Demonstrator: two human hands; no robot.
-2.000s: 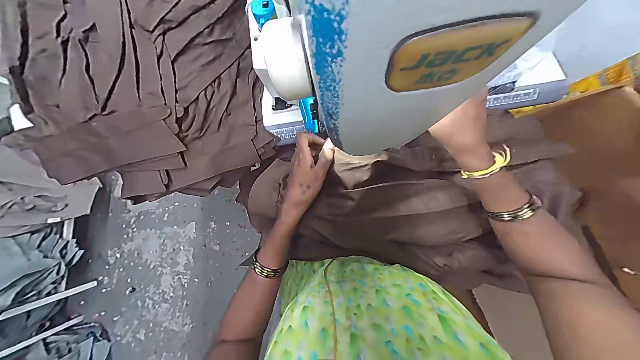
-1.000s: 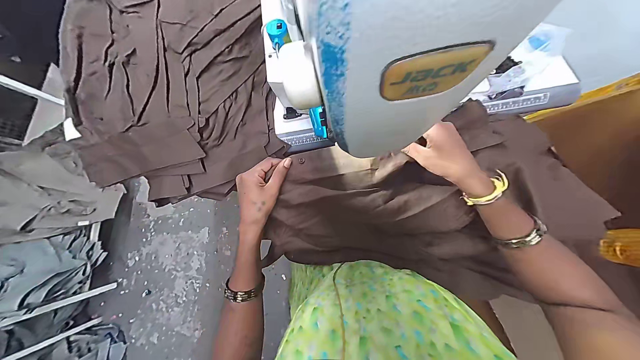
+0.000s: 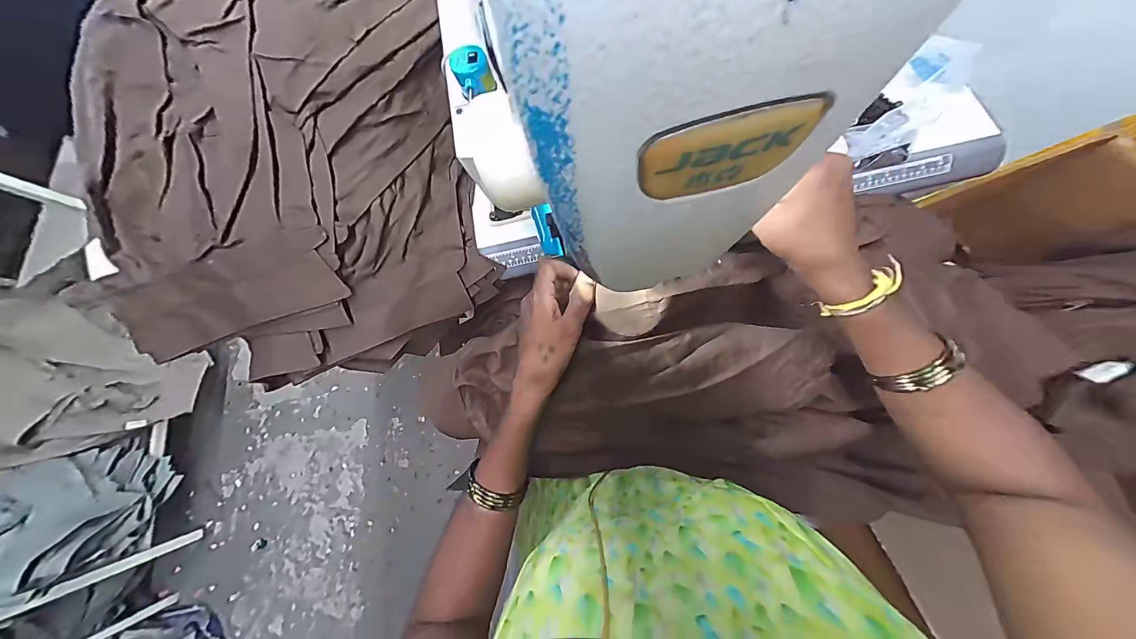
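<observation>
A white and blue Jack sewing machine head [image 3: 692, 115] stands over brown fabric [image 3: 674, 390] that spreads across my lap and the machine bed. My left hand [image 3: 552, 328] pinches the fabric's edge between thumb and fingers, just below the blue part by the needle area. My right hand [image 3: 812, 222] is on the right side of the machine head, over the fabric; its fingertips are hidden behind the head, so its hold cannot be made out. The needle is hidden too. Bangles circle both wrists, and a yellow band sits on the right one.
Stacked brown fabric pieces [image 3: 266, 142] lie left of the machine. Grey and greenish cloth pieces [image 3: 71, 506] are at the far left, beside pale bars [image 3: 106, 572]. Plastic scraps [image 3: 896, 124] rest on the machine bed behind. A brown panel with a yellow edge [image 3: 1047, 195] stands at the right.
My left hand has moved right along the fabric, closer to the needle area. My right hand has moved up beside the machine head, its fingers now out of sight. The fabric lies more bunched.
</observation>
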